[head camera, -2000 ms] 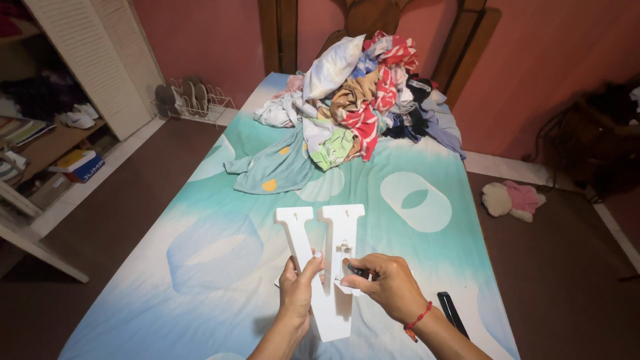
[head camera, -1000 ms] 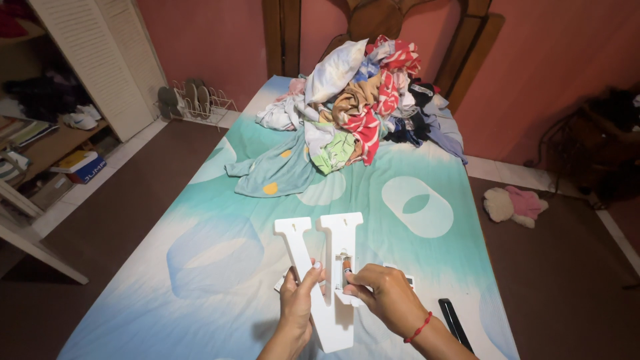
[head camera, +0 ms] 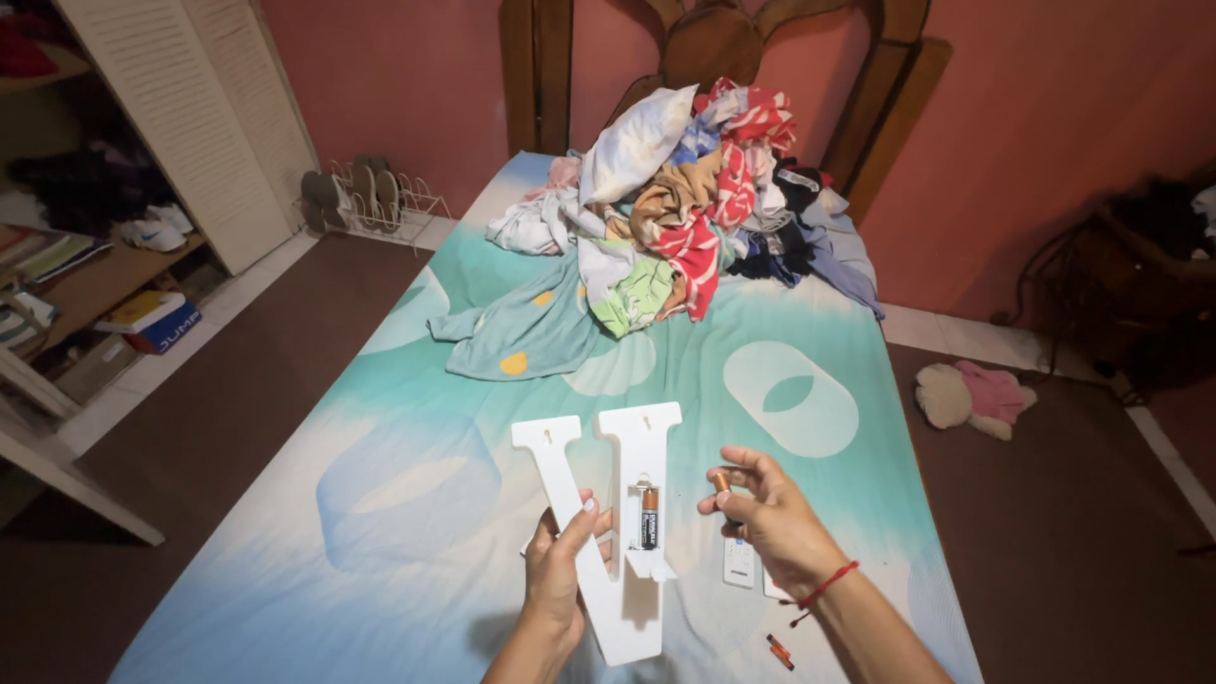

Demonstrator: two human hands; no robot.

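Note:
My left hand (head camera: 562,560) grips the left arm of a white letter V (head camera: 638,437), its back facing me. In the V's right arm is an open battery compartment holding a copper-and-black AA battery (head camera: 650,521), with a small white flap (head camera: 652,567) hanging below it. To the right of the V, my right hand (head camera: 760,508) holds another battery (head camera: 722,484) between thumb and fingers. A white remote control (head camera: 738,562) lies on the bed under that hand, beside a second white object partly hidden by the wrist. Small orange-and-black batteries (head camera: 780,653) lie nearer me.
A heap of clothes (head camera: 655,228) covers the head of the bed, before a wooden headboard (head camera: 712,43). On the floor at right lies a plush toy (head camera: 978,397). Shelves (head camera: 123,280) and a wire shoe rack (head camera: 389,204) stand at left.
My right hand has moved off the V's right arm to its right, with a battery in its fingers. The battery in the compartment now shows uncovered. My left hand keeps its hold.

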